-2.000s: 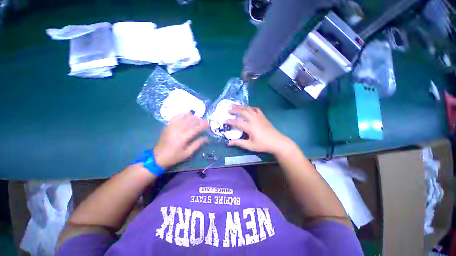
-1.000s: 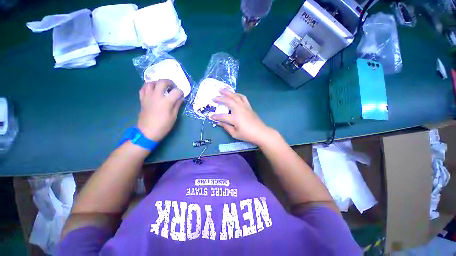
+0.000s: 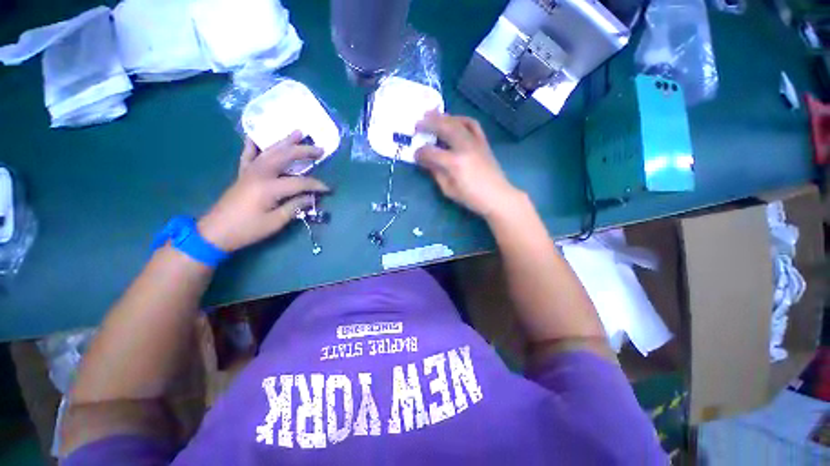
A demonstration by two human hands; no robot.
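Two white housings lie on clear bags, the left one (image 3: 282,114) and the right one (image 3: 400,100), each with a dark spot at its near edge. My left hand (image 3: 273,187) touches the left housing's near edge with its fingertips, thumb apart. My right hand (image 3: 460,159) holds the right housing by its right side. Thin wire leads (image 3: 389,205) run from the right housing toward the bench edge. More leads (image 3: 314,217) lie by my left thumb. The electric screwdriver (image 3: 369,36) hangs beyond and between the housings; its bit is hard to see.
White foam pouches (image 3: 155,41) lie at the far left. The screw feeder (image 3: 537,64), a turquoise box (image 3: 664,132) and an empty clear bag (image 3: 678,45) stand or lie on the right. Another bagged housing (image 3: 7,205) is at the left rim. Open cartons (image 3: 733,309) adjoin the bench edge.
Both housings now sit farther from me in view. Leads now show at the left housing. My left thumb has spread from the fingers. The screwdriver appears farther left and nearer the housings.
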